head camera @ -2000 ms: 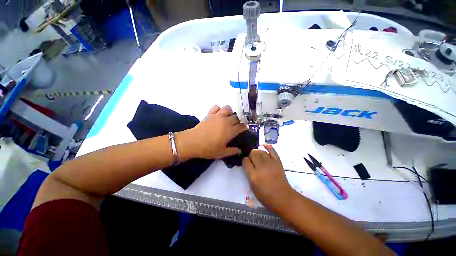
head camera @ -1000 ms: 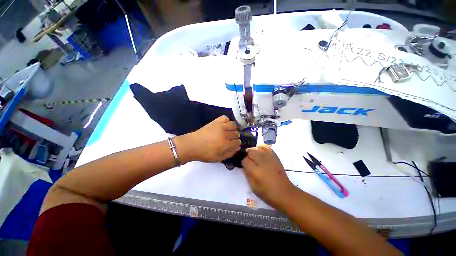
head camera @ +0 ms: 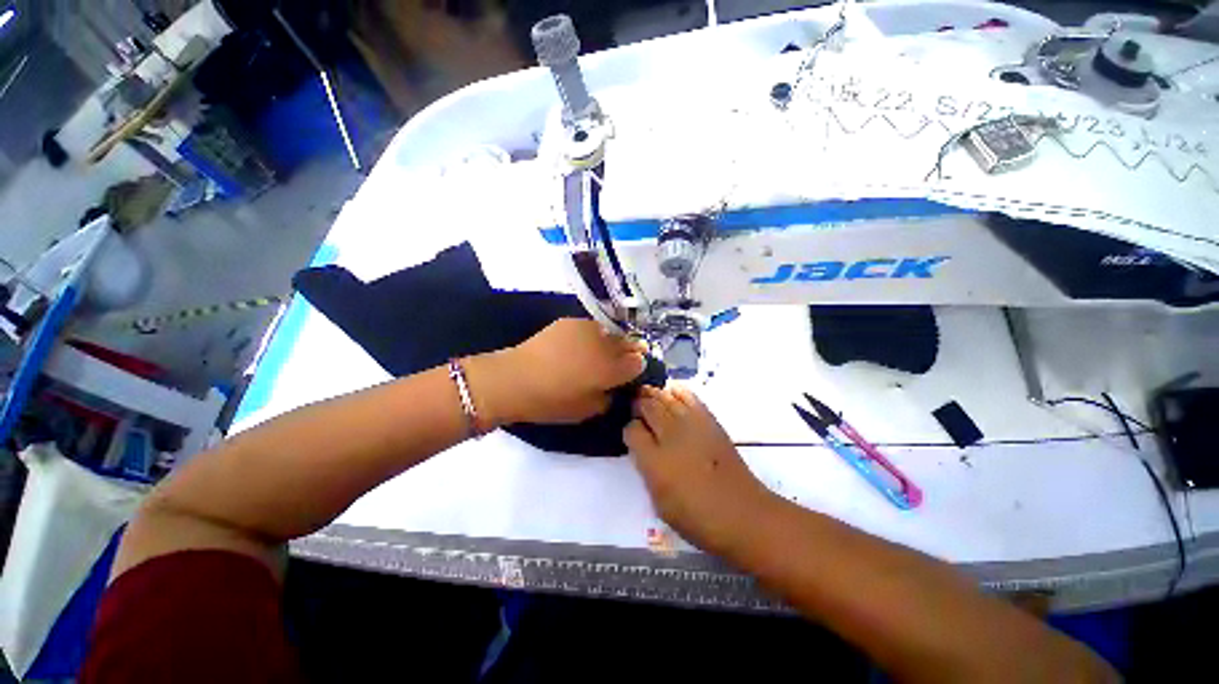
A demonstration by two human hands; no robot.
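Note:
A black garment panel (head camera: 415,321) lies on the white table, spread left of the needle of the sewing machine (head camera: 856,271), with its wide end at the far left. My left hand (head camera: 572,370) rests on the panel beside the presser foot (head camera: 652,331), with fingers curled on the cloth. My right hand (head camera: 689,461) pinches the black cloth edge just in front of the foot, close to my left fingertips. The cloth end between the fingers is mostly hidden. The needle tip cannot be made out.
Thread snips (head camera: 860,452) and a small black swatch (head camera: 957,424) lie right of my right hand. A rounded black piece (head camera: 876,337) lies beneath the machine arm. A metal clip (head camera: 1000,144) sits on the marked white sheet. A ruler strip (head camera: 512,572) runs along the front edge.
The camera view has shifted, moving the machine left in the picture. The panel has turned and spread out behind my left hand. Both hands stay together on the cloth at the foot.

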